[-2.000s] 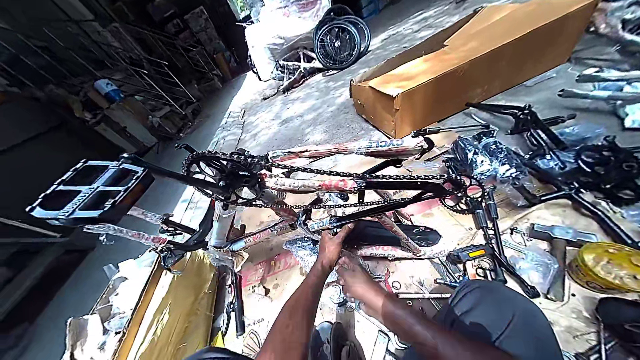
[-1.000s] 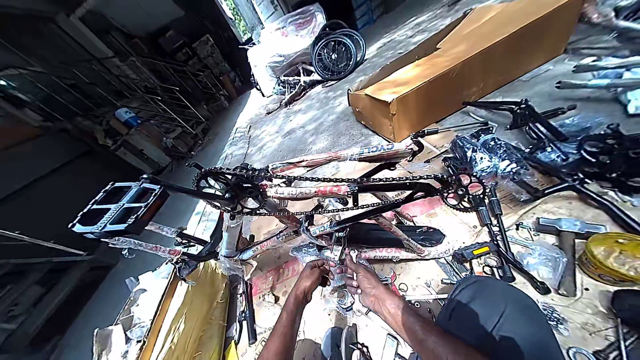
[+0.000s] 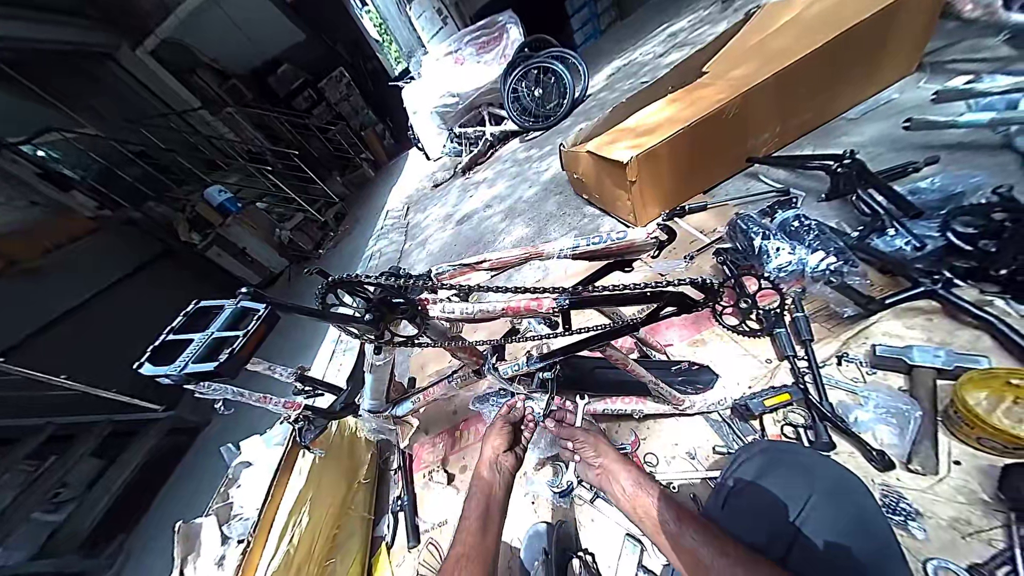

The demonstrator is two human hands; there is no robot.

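A bicycle frame wrapped in printed film lies across the middle, with a chain running from the crankset to a rear sprocket. A platform pedal sticks out at the left. My left hand pinches something small below the frame; the part itself is too small to name. Close beside it, my right hand holds a metal spanner upright, its open jaw showing above the fingers. A bracket-like metal part stands just above both hands.
To the right lie a hammer, a yellow tin, a reflector pedal and black bicycle parts. A long cardboard box is behind. Gold-coloured wrapping stands at lower left. Wheels rest farther back.
The spanner now shows upright in my right hand. Both hands have stayed below the frame, moving slightly apart since the earliest frame. The view has shifted slightly.
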